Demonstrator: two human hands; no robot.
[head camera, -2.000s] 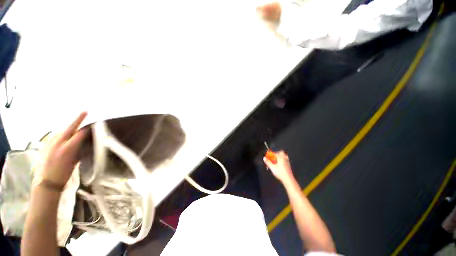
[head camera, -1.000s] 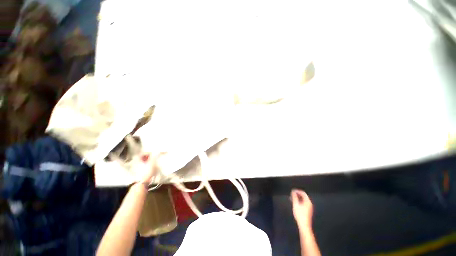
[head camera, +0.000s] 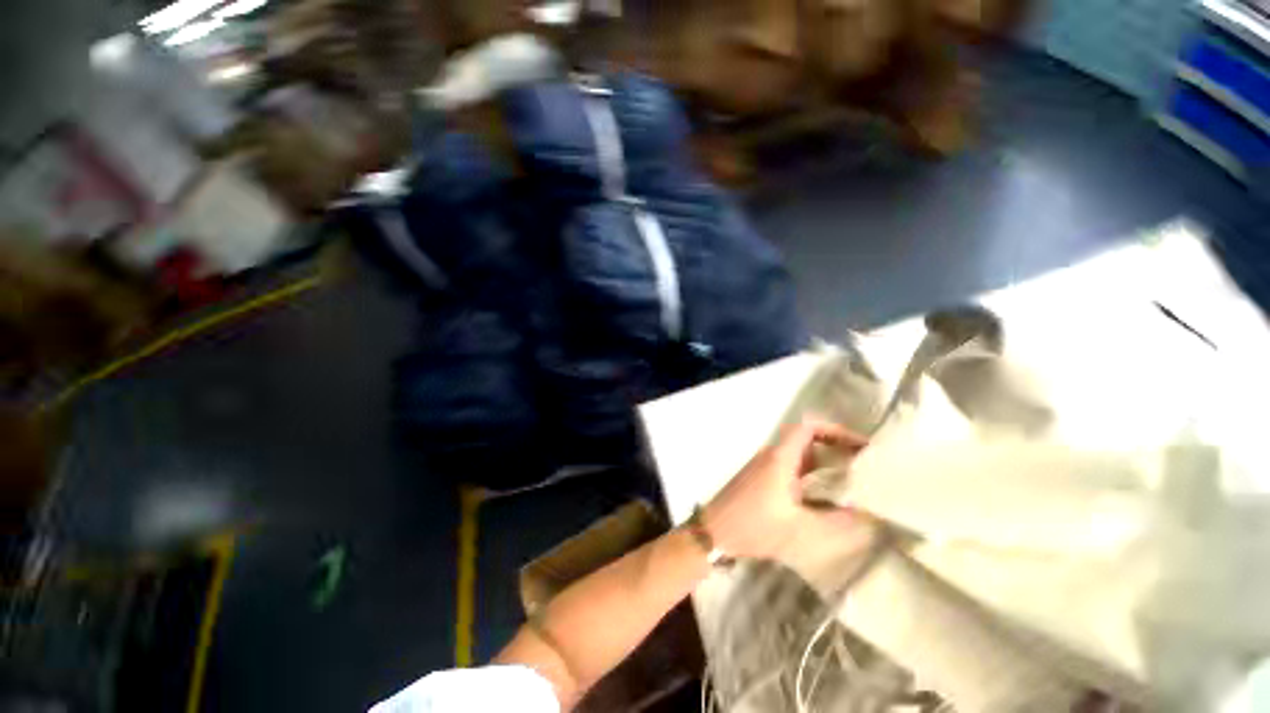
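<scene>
My left hand (head camera: 787, 508), with a band at the wrist, reaches in from the lower left. Its fingers are closed on the edge of a beige bag (head camera: 1017, 529), blurred by motion. The bag lies among other pale cloth on the white table (head camera: 717, 432), near its left corner. Thin beige straps (head camera: 780, 627) hang below the hand. My right hand is not in view. The orange tool is not in view.
Navy bundles (head camera: 627, 265) with white tie strips stand beyond the table's left corner. An open brown carton (head camera: 592, 557) is on the floor beside the table. Brown bags (head camera: 752, 70) are piled behind. Yellow lines (head camera: 467, 585) mark the dark floor.
The view has swung left to the bundles and floor. My left hand, beside the straps a second ago, now grips the beige bag. My right hand has left the picture.
</scene>
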